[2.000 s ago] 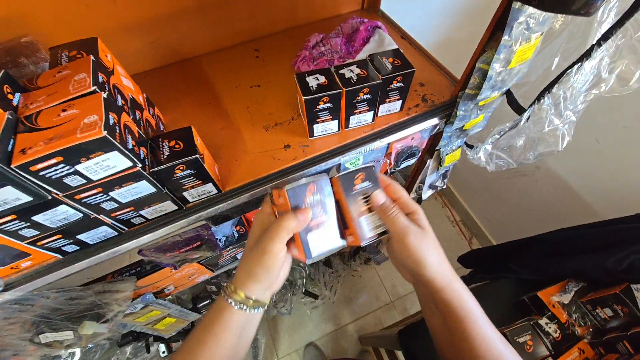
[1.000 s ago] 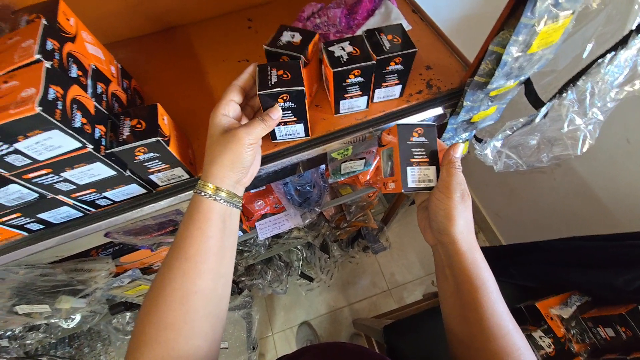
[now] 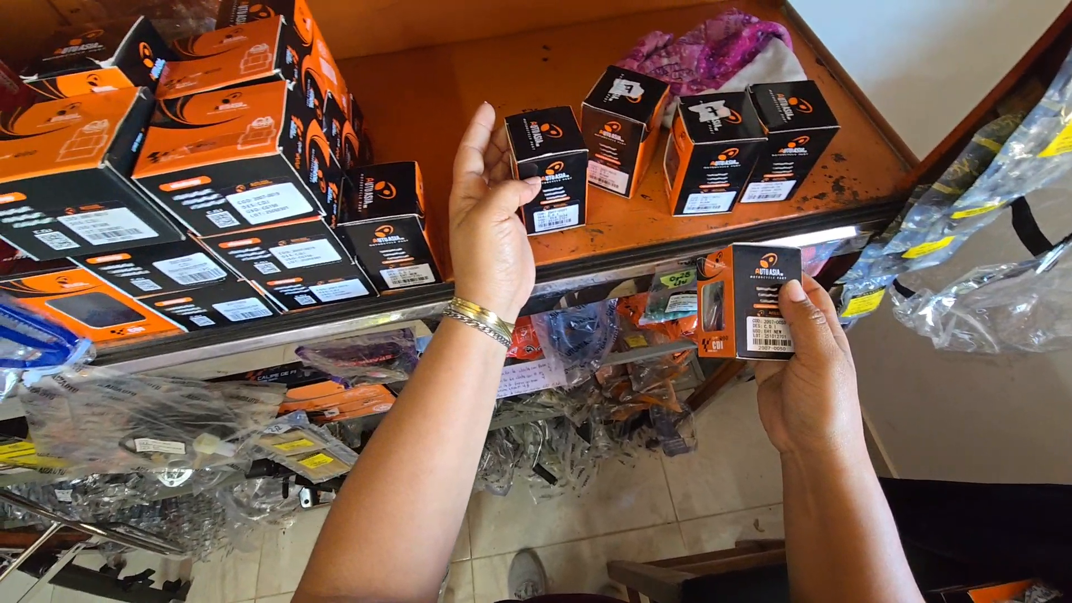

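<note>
My left hand [image 3: 494,218] is at the front edge of the orange shelf [image 3: 469,75], its thumb against a small black and orange motorcycle-part box [image 3: 548,172] that stands upright there; the other fingers are spread or partly behind the box. My right hand [image 3: 808,368] grips another Auto Asia box [image 3: 749,301] by its right side, in front of and below the shelf edge, with its labelled face toward me. Behind and to the right of the left hand's box stand a box with a taped top [image 3: 624,130], a second taped one [image 3: 714,155] and a plain-topped one [image 3: 787,142].
Stacked larger boxes [image 3: 226,151] and a single small box [image 3: 385,226] stand on the left of the shelf. A purple cloth [image 3: 712,50] lies at the back. Plastic-bagged parts [image 3: 544,444] fill the racks below; more bags [image 3: 946,218] hang at right. A wooden stool [image 3: 695,565] stands below.
Two seconds ago both hands held boxes together before the shelf. The hands have parted, and the left one's box stands on the shelf. Since one second ago the left fingers have loosened from it.
</note>
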